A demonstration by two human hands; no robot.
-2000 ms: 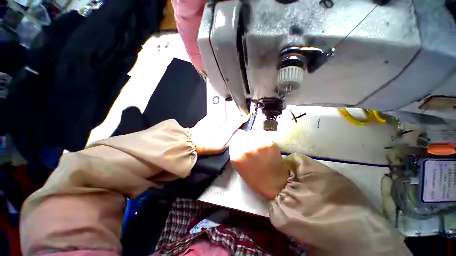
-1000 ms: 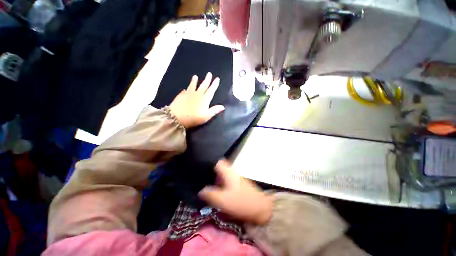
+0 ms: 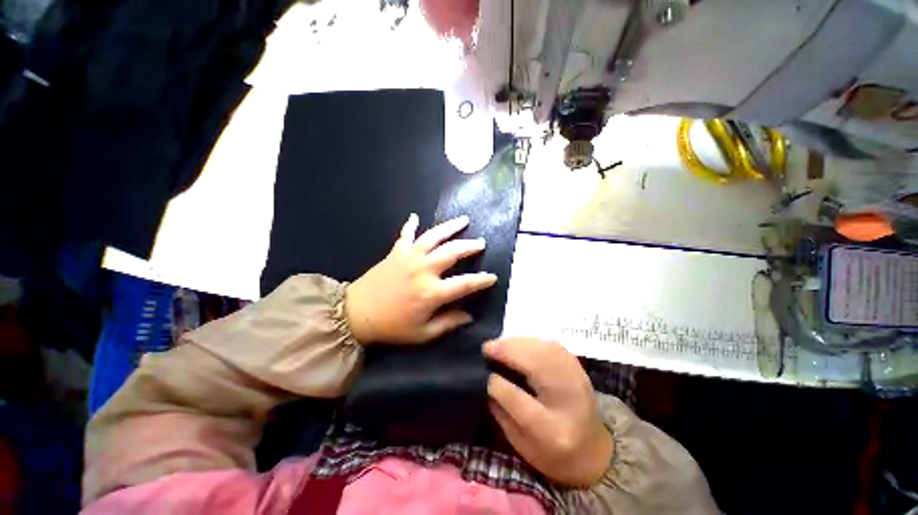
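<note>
A black fabric panel (image 3: 347, 181) lies on the white machine bed, its right edge running up to the presser foot and needle (image 3: 521, 141). A shinier black strip shows along its right side. My left hand (image 3: 418, 287) lies flat on the panel with fingers spread. My right hand (image 3: 549, 402) pinches the panel's right edge at the front of the table, thumb and fingers bent around it. The fabric hangs over the table's front edge towards my lap. The needle tip is too small to make out.
The sewing machine head (image 3: 745, 60) fills the top right. Yellow-handled scissors (image 3: 733, 151) lie right of the needle. A labelled case (image 3: 871, 287) and an orange part (image 3: 865, 225) are at far right. Dark cloth (image 3: 111, 121) is piled left, above a blue basket (image 3: 126, 322).
My hands moved from beside the needle towards the front. The left hand now lies flat and spread; the right took hold of the panel's edge. The panel now lies straighter. The camera view has shifted.
</note>
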